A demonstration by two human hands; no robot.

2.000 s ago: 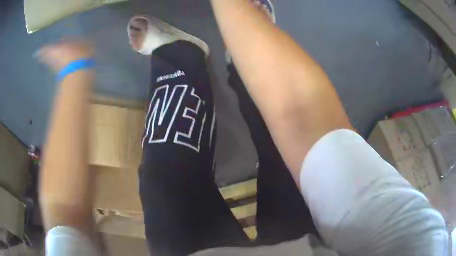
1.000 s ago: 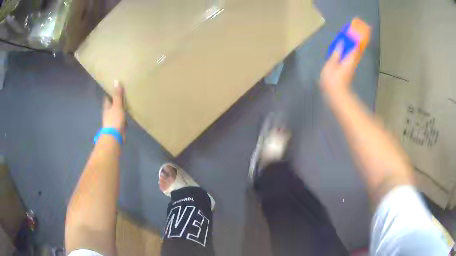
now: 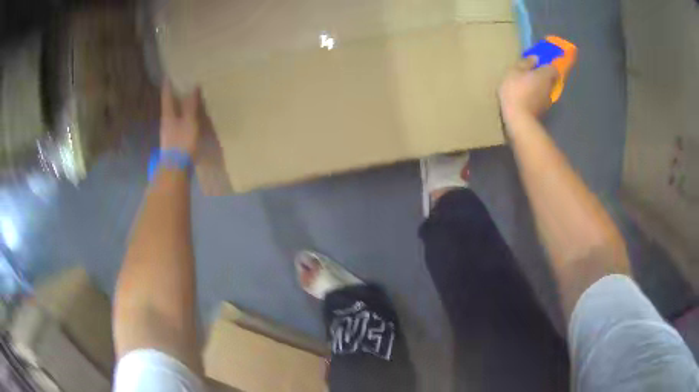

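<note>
A large brown carton [image 3: 345, 107] is in front of me at the top of the view, its upper part cut off by the edge. A glossy strip shows on its upper face. My left hand [image 3: 179, 119] is at the carton's left side with fingers against it, partly blurred. My right hand [image 3: 529, 92] is at the carton's right edge and holds an orange and blue tape dispenser [image 3: 564, 67]. Whether the carton rests on anything is hidden.
An open brown carton [image 3: 260, 352] is by my legs at the lower left. More brown cardboard [image 3: 73, 306] lies at the left edge. A large brown carton [image 3: 663, 115] stands along the right. Shiny clear wrapping [image 3: 65, 149] is at the upper left, blurred. My feet are on the grey floor [image 3: 253, 230].
The carton has turned from slanted to nearly square with me. My right hand, with the tape dispenser, has come from beside the carton to its right edge. The left hand stays at its left side.
</note>
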